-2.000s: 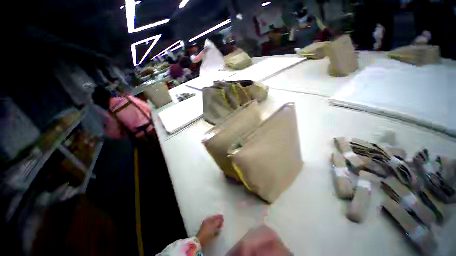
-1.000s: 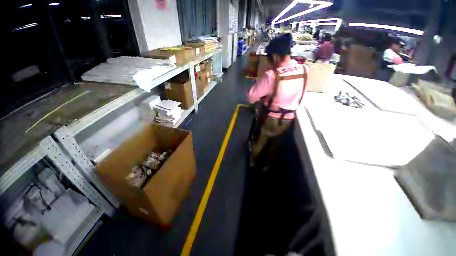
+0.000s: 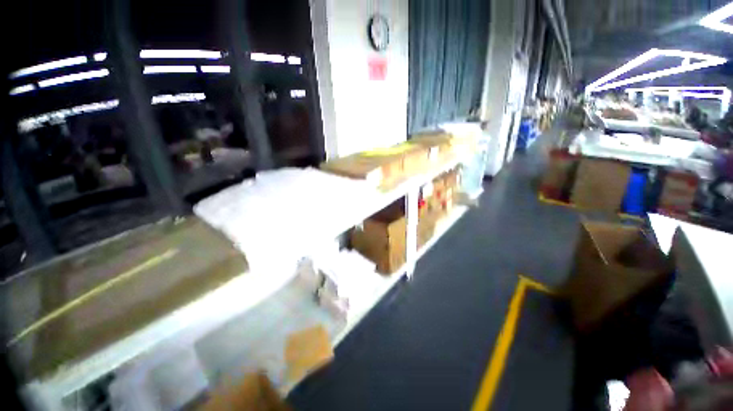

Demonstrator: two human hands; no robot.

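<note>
Neither of my hands can be made out. At the lower right edge a blurred pink and dark shape (image 3: 649,392) is cut off by the frame; I cannot tell if it is a sleeve. Nearest in front of me is a long shelf unit (image 3: 410,233) with a white sheet-like stack (image 3: 273,205) and a large brown panel or carton top (image 3: 128,281) on it. An open brown carton (image 3: 615,277) stands on the floor at the right.
Cartons (image 3: 386,164) lie along the shelf top, more (image 3: 390,241) below. A yellow line (image 3: 502,349) marks the grey floor aisle (image 3: 426,345). A white table edge (image 3: 711,273) is at the right. Brown cartons (image 3: 599,185) and a blue container (image 3: 635,191) stand further back.
The view has swung left, away from the table with the bags, to the shelves and windows. The person in pink and the carton of small items are no longer in view.
</note>
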